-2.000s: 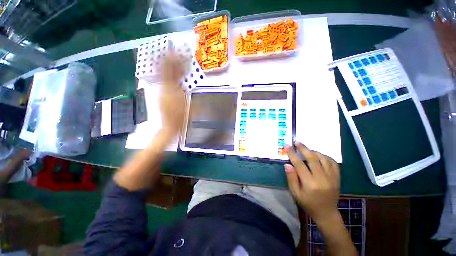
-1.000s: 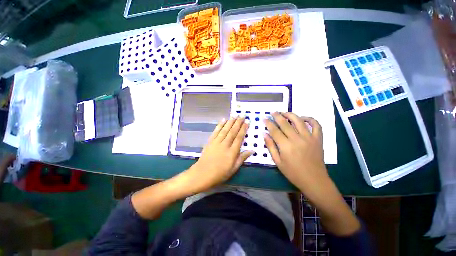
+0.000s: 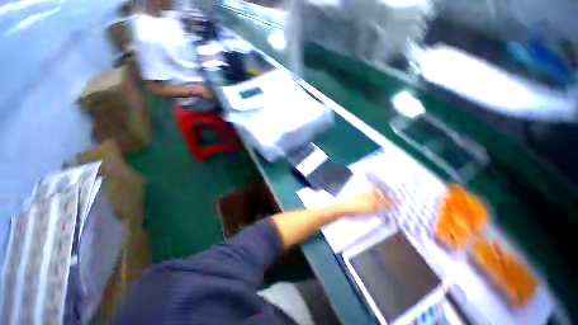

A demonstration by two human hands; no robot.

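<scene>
The view is tilted and blurred. The white front housing [image 3: 353, 265] lies on the fixture at the lower right, with its dark large window showing and its key section cut off by the bottom edge. My left hand [image 3: 367, 202] reaches over the white paper, between the dark flat pieces [image 3: 331, 176] and the dotted white keypad stack [image 3: 415, 206]. Blur hides its fingertips and whether it holds anything. My right hand is out of the picture.
Two tubs of orange keycaps [image 3: 462, 217] stand beyond the housing at the right. A plastic-wrapped bundle [image 3: 285, 124] lies farther along the green bench. A person in white [image 3: 166, 54] sits beyond, near a red stool [image 3: 206, 133]. Cartons and printed sheets [image 3: 47, 247] are at left.
The view has swung left along the bench. My left hand has left the dotted key sheet on the housing and moved left of the keypad stack. My right hand has gone out of view.
</scene>
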